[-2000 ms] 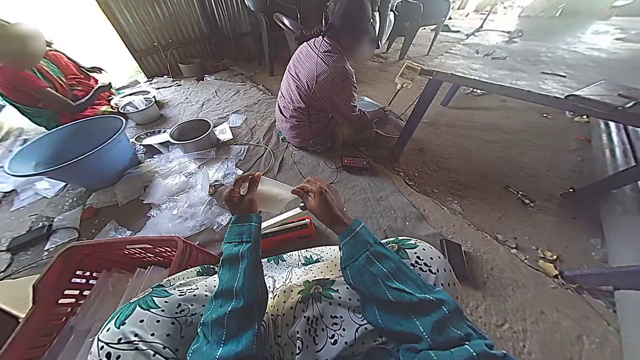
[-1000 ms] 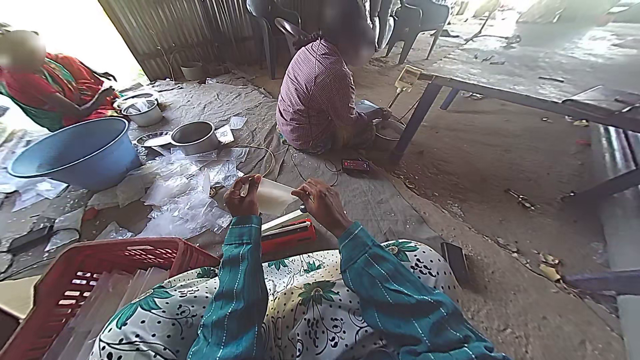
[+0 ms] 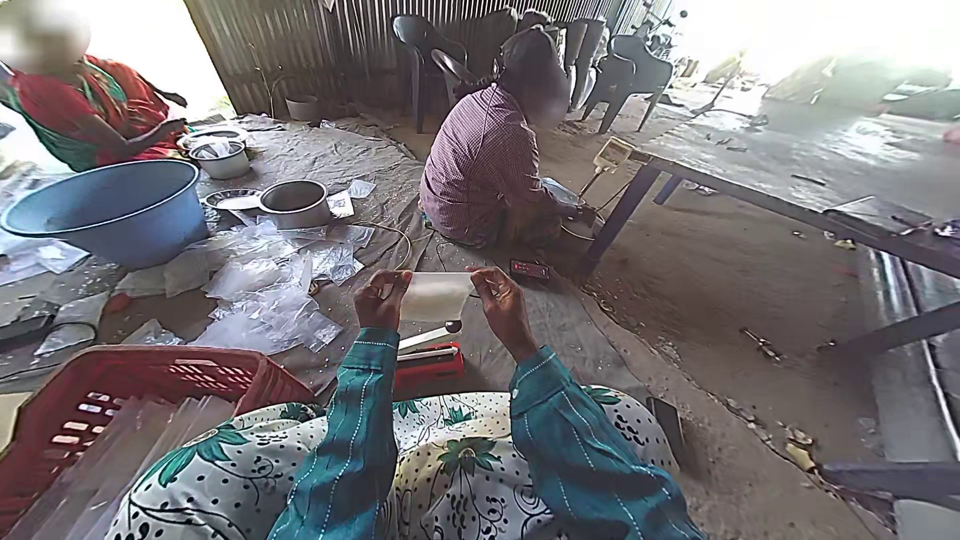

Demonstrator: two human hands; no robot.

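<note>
A translucent plastic bag point(image 3: 436, 297) is stretched between my two hands, its upper edge roughly level; what it contains is hard to tell. My left hand point(image 3: 381, 298) pinches its left upper corner between thumb and fingers. The right upper corner is gripped by my right hand point(image 3: 502, 304) in the same way. Just below the bag, on the floor beyond my lap, lies a red device with a white arm, which looks like an impulse sealer point(image 3: 429, 364). Its arm is raised at a slant, and its left part is hidden behind my left sleeve.
A red plastic crate point(image 3: 259, 375) with clear plastic sheets stands at left. Beyond it are loose plastic bags point(image 3: 266, 300), a blue tub point(image 3: 112, 214) and a metal pot point(image 3: 295, 205). One person sits ahead, another far left. A table point(image 3: 750, 196) stands at right.
</note>
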